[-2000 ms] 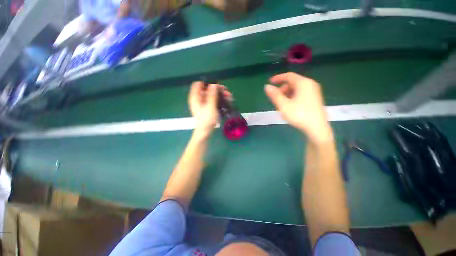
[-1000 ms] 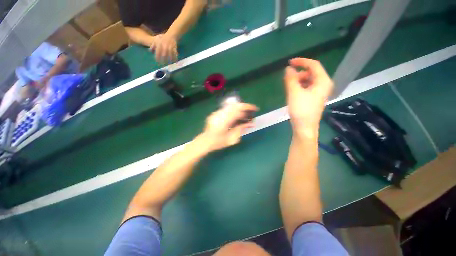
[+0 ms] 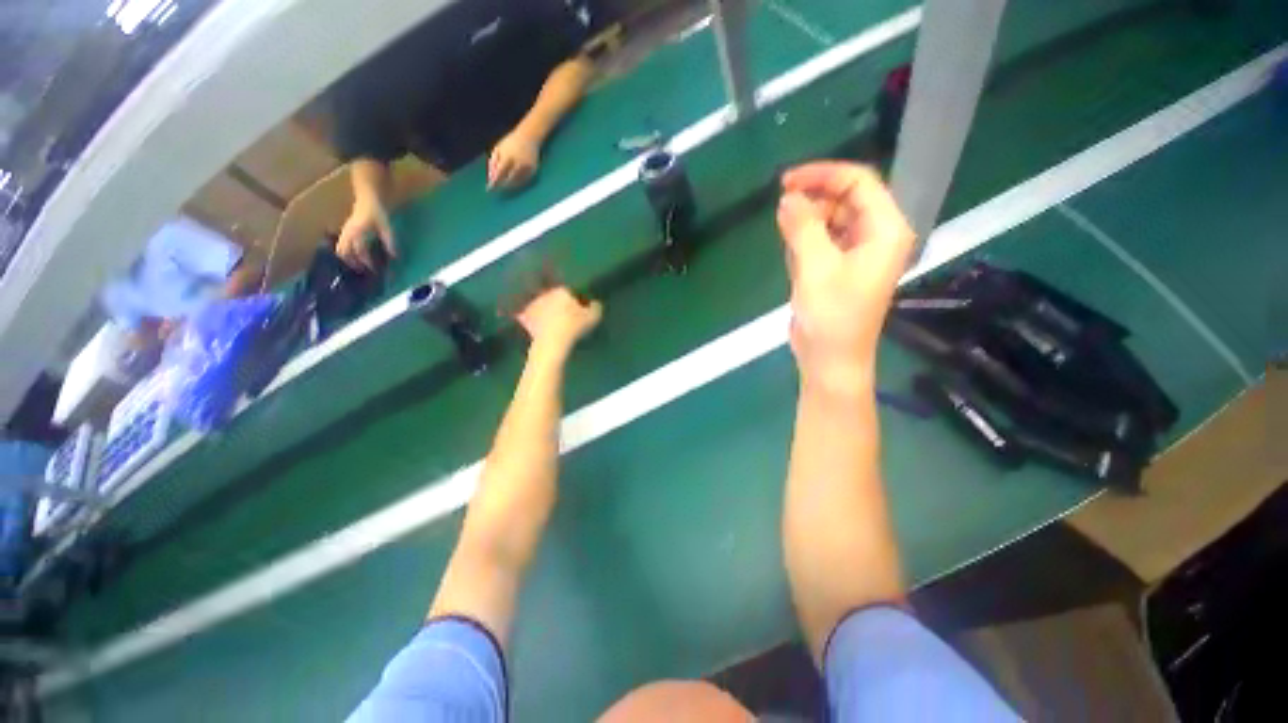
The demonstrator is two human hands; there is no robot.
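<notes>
My left hand (image 3: 561, 314) reaches out over the middle green strip. A blurred, reddish-brown thing shows at its fingertips, too unclear to name, and I cannot tell whether it is gripped. My right hand (image 3: 848, 254) is raised beside the grey post, fingers curled and thumb near the index finger; whether it holds something small cannot be told. One dark dryer body (image 3: 667, 205) stands on the strip between my hands. Another dark dryer body (image 3: 449, 322) stands left of my left hand.
A pile of black handles (image 3: 1031, 353) lies on the green bench at right, a blue tool handle (image 3: 904, 404) beside it. A grey post (image 3: 944, 120) rises behind my right hand, partly hiding a dark pink piece (image 3: 896, 99). A person's hands (image 3: 370, 233) are opposite. Cartons (image 3: 1201, 494) sit lower right.
My left hand has moved forward and left over the strip. My right hand stays raised and curled. The pink ring near my left hand is no longer clearly visible. The view has shifted.
</notes>
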